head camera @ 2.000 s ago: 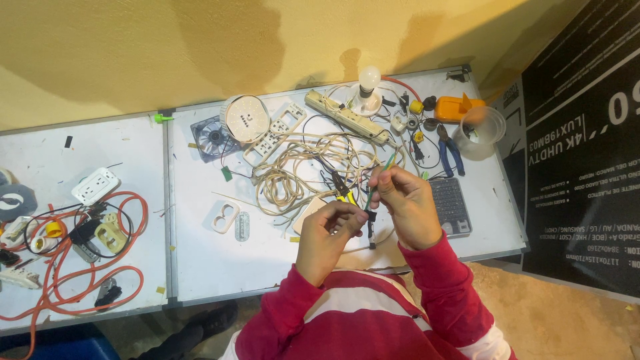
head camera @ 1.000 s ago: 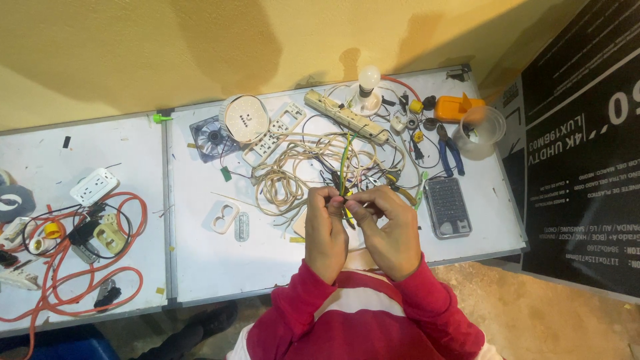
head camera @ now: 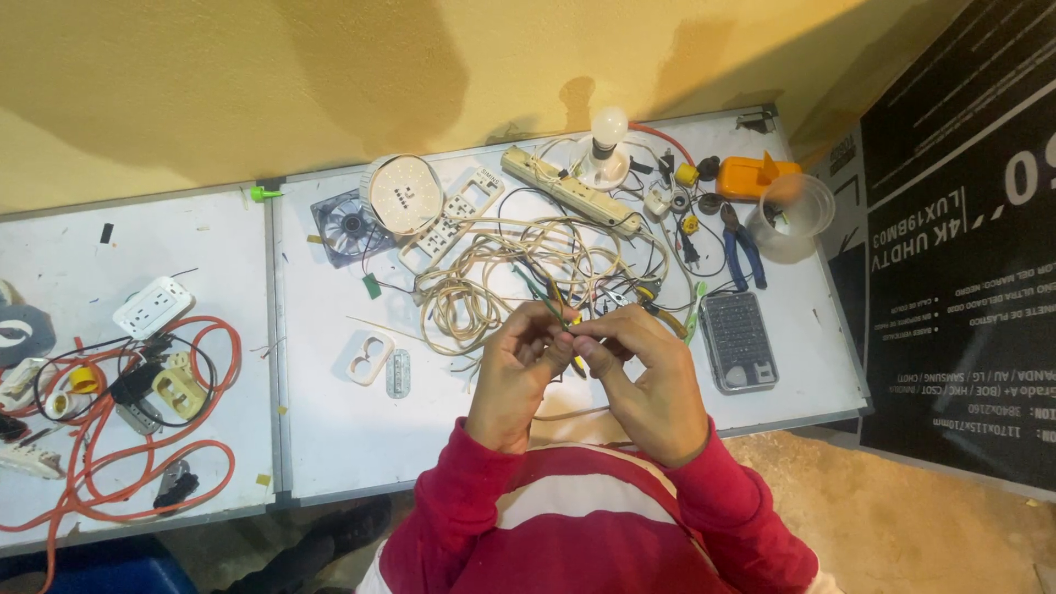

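Observation:
My left hand [head camera: 518,363] pinches a thin green wire [head camera: 540,290] between thumb and fingers near the table's front edge. The fingertips of my right hand [head camera: 639,371] close on the same wire's lower end, close beside the left fingertips. Behind the hands lies a tangled bundle of beige cable [head camera: 466,309]. Yellow and dark parts of a tool or cable show partly behind the fingers, and the hands hide most of them. Blue-handled pliers [head camera: 745,247] lie to the right, near a dark plastic case [head camera: 739,342].
A beige power strip [head camera: 571,191], a light bulb on a white base [head camera: 609,136], a computer fan [head camera: 346,227], a round LED panel [head camera: 404,196] and a clear plastic cup [head camera: 796,216] stand around the cables. On the left lie an orange cord [head camera: 231,355] and a white outlet [head camera: 153,307]. A large printed box leans at right.
Two seconds ago my hands were slightly apart, the right one higher; now their fingertips meet at the green wire. One second ago the wire stood more upright above the fingers; now it leans left.

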